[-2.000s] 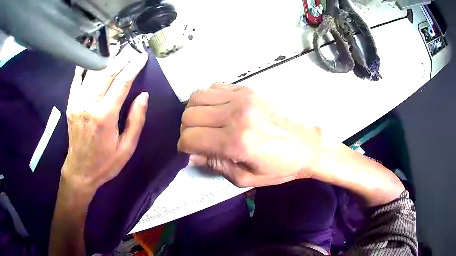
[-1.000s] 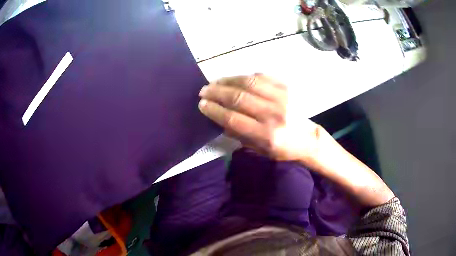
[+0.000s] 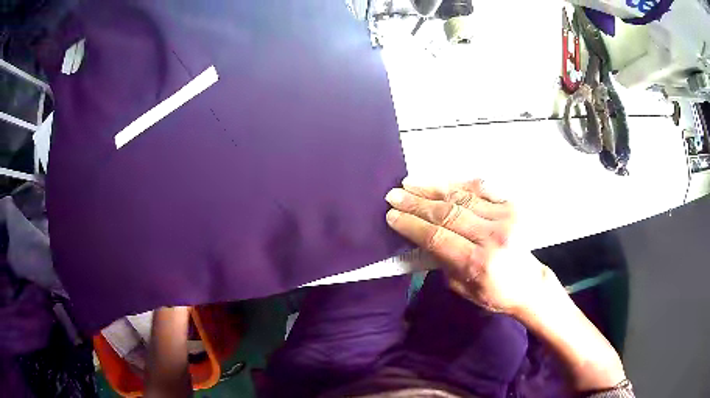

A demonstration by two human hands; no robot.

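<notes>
A large dark purple garment panel [image 3: 272,179] lies spread over the machine table, with a slanted white strip [image 3: 166,107] at its upper left. My right hand [image 3: 459,233] is at the panel's lower right corner, fingertips on its edge; the thumb side is hidden, so a grip cannot be told. My left forearm [image 3: 168,350] shows below the panel, in front of the orange basket; the left hand itself is hidden under the cloth.
Large scissors [image 3: 598,116] and a red tool [image 3: 572,58] lie at the upper right of the white table [image 3: 483,148]. Machine parts [image 3: 459,23] show at the top. An orange basket [image 3: 204,373] holds pale pieces below. Purple cloth [image 3: 350,326] lies near my lap.
My left hand has left the panel's top and its forearm now shows below. The panel is spread flatter and wider. My right hand has moved to its corner. The view has shifted left.
</notes>
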